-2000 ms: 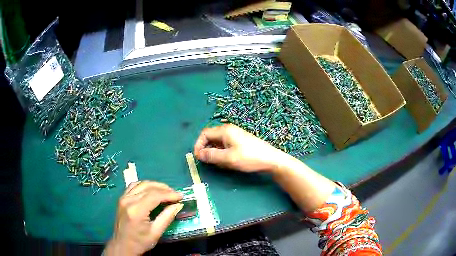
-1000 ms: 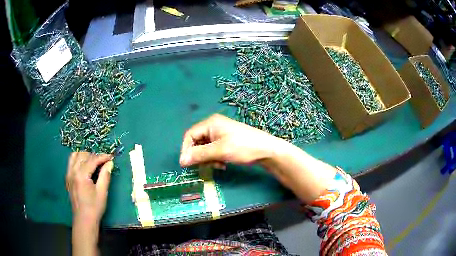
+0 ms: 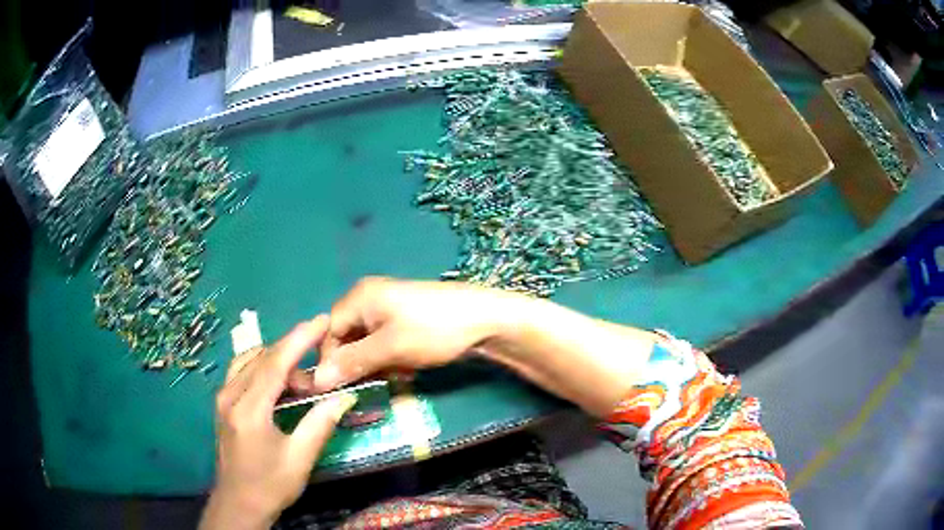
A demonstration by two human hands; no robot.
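Observation:
The green circuit board lies at the table's near edge, with an upright divider strip and a dark red block on it. My left hand is at the board's left side, thumb in front of the strip and fingers behind it. My right hand is at the strip's far side, fingertips close together beside my left fingers. Whether it holds a small part is hidden. The left taped strip sticks out behind my left hand.
A large pile of green leaded components lies behind my right arm. A smaller pile lies left beside a clear labelled bag. A large cardboard box and a small box stand right. A metal rail runs behind.
My left hand has moved from the small pile's near end back to the board. My right hand has come down and left to the upright strip. The view has shifted slightly.

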